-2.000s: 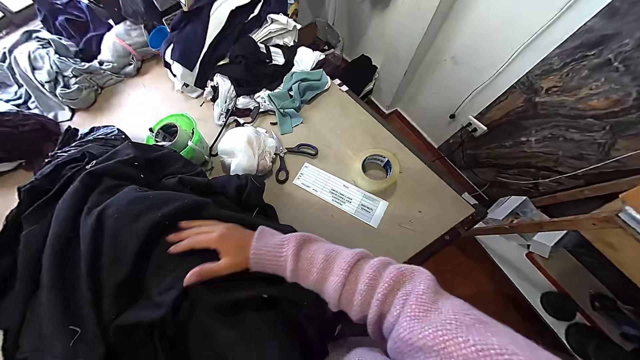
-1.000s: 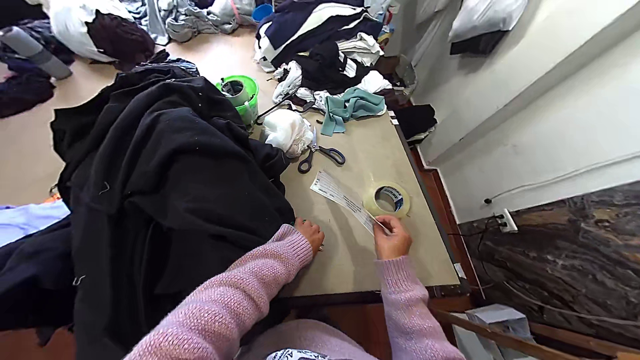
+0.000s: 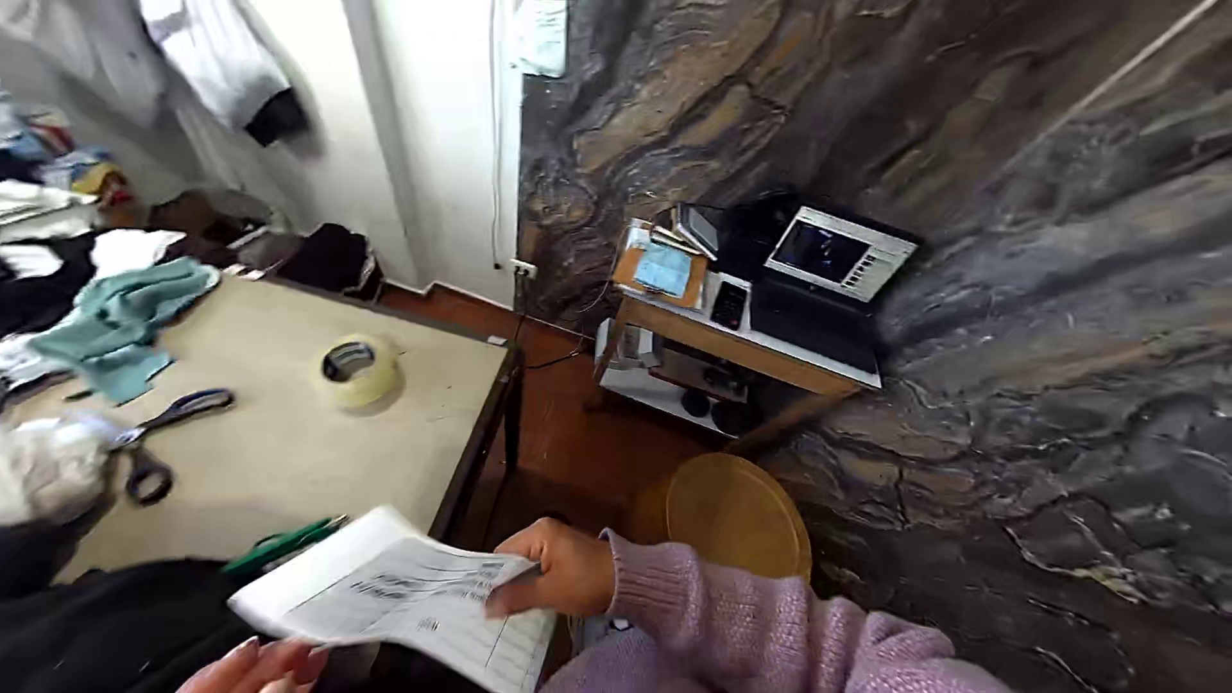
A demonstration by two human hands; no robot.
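Printed paper sheets, held at their right edge between the thumb and fingers of my right hand, extend over the table's near corner. At the bottom edge of the view, my left hand is partly cut off, close to the paper's lower left corner; whether it grips the paper is unclear. Black fabric lies beneath and left of the sheets. A green-handled tool rests just behind them. Dark-handled scissors and a roll of clear tape lie on the table.
Teal cloth and a whitish bundle lie on the table's left part. Beyond its right edge are a round stool and a small desk with an open laptop. A textured dark wall stands behind.
The view has swung right. A second ago my right hand held a narrow printed strip near the tape; now it holds larger sheets. My left hand has left its place on the black fabric's edge.
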